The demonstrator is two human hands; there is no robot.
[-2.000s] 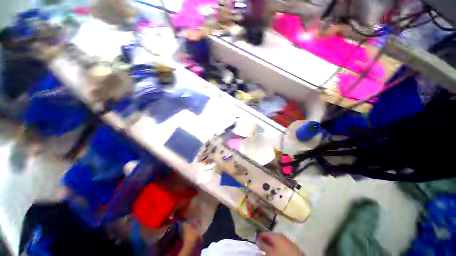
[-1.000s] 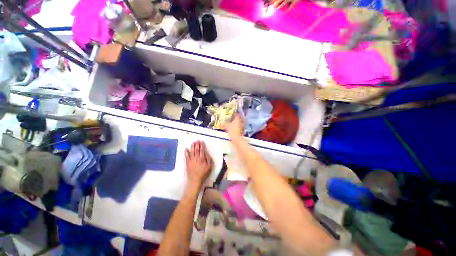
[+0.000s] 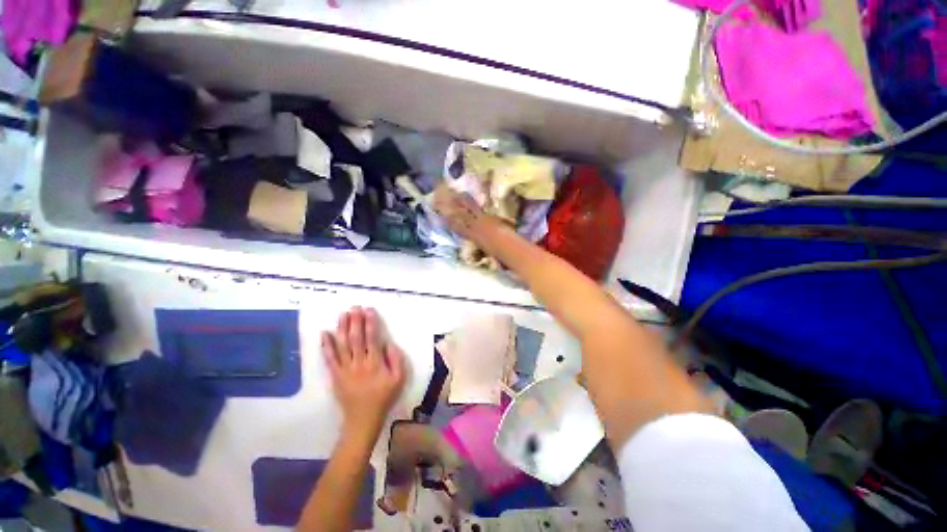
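Note:
My right hand reaches into the long pale trough among cream and pale fabric scraps; its fingertips are partly lost among them, so I cannot tell if it grips one. My left hand lies flat on the white table, palm down and holding nothing. Grey, black and tan scraps fill the trough's middle, with pink pieces at its left. A red plastic bag lies right of my right hand.
Dark blue pocket pieces lie left of my left hand. The sewing machine is at the bottom edge, with cream pieces and pink cloth near it. A cardboard box stands in the trough's left end. Pink cloth lies upper right.
The view has moved closer over the trough. Both hands, out of clear view at first, were over the table and trough a second ago; my right hand now sits slightly left among the scraps.

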